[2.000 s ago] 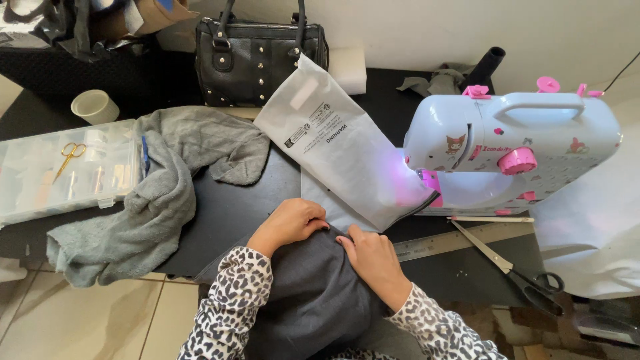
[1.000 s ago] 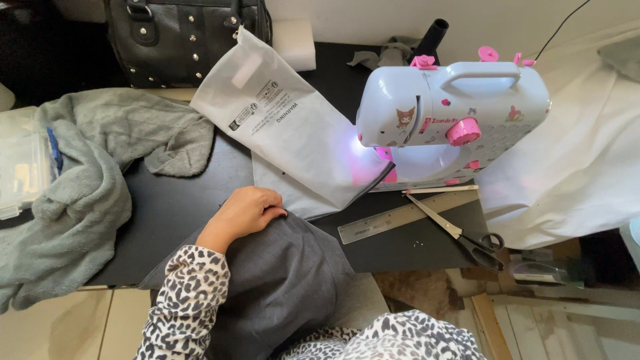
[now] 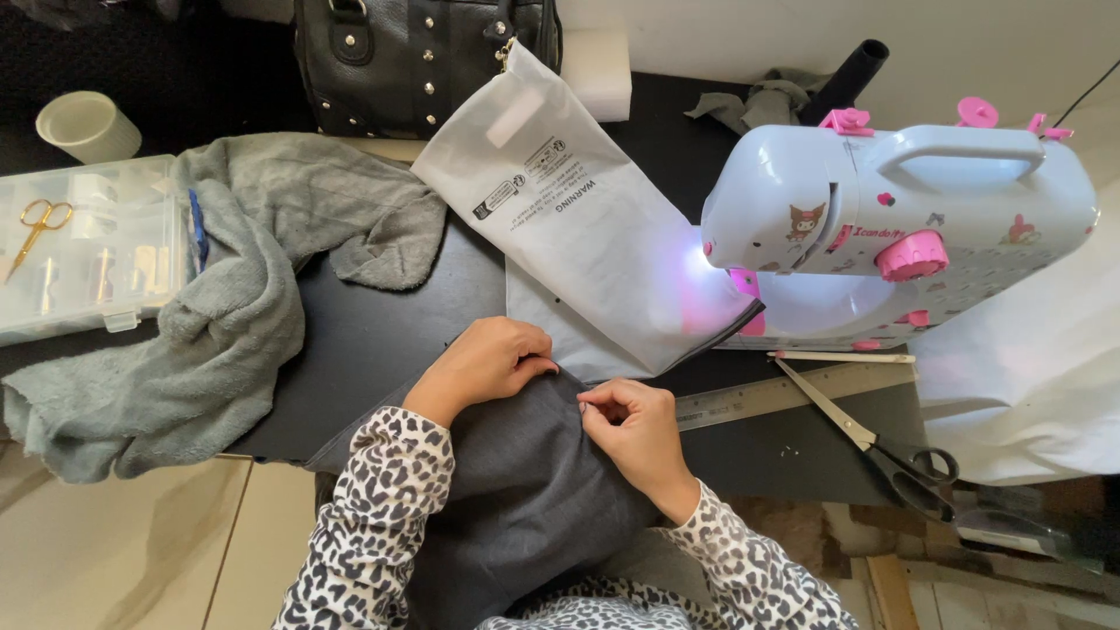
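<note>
Dark grey fabric (image 3: 525, 472) lies over my lap and up to the table's front edge. My left hand (image 3: 490, 359) pinches its upper edge. My right hand (image 3: 632, 429) has thumb and fingertips closed on the same edge, a little to the right. Just beyond my hands, a white printed plastic bag (image 3: 560, 201) with a dark edge strip reaches under the lit needle area of a white and pink sewing machine (image 3: 901, 210).
Right of my hands lie a clear ruler (image 3: 744, 402) and black-handled scissors (image 3: 840, 420). On the left are a grey cloth (image 3: 219, 289) and a clear compartment box (image 3: 140, 289) with small gold scissors (image 3: 37, 229) on it. A studded black handbag (image 3: 411, 70) stands behind.
My right hand, out of view one second ago, is back at the dark fabric beside my left hand. The view has shifted.
</note>
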